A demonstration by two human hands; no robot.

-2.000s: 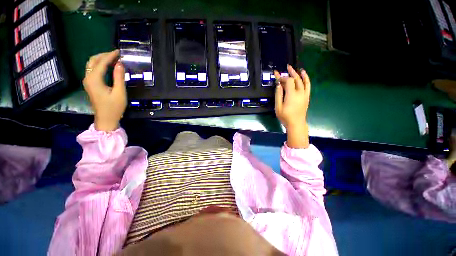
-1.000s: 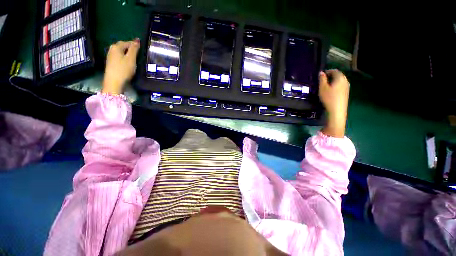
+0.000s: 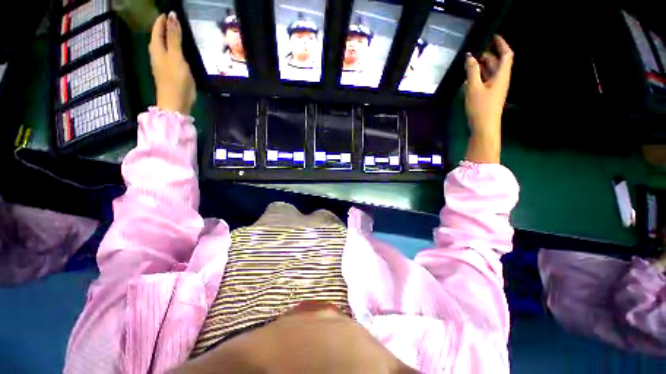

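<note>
The upper phone tray (image 3: 337,93) is tilted up at the top centre, its far edge cut off by the picture. Its visible phones show live camera previews of a person in a dark cap. My left hand (image 3: 173,73) is at its left end, fingers pointing up along the edge. My right hand (image 3: 488,88) is at its right end, fingers bent; the grip is partly hidden. A second phone tray (image 3: 307,175) lies flat on the bench nearer me, with several dark phones (image 3: 285,135) showing white and blue blocks.
A phone tray (image 3: 130,109) with white test menus stands at the left. Another is cut off at the upper right (image 3: 646,44). A pale strip (image 3: 623,203) lies on the green bench (image 3: 551,197) at the right. A thin cable (image 3: 58,169) runs at the left. Pink sleeves show at both sides.
The upper tray has been raised and tilted up, uncovering the lower tray's phones. Its screens changed from dark previews to bright ones showing a person. My hands moved up along with it.
</note>
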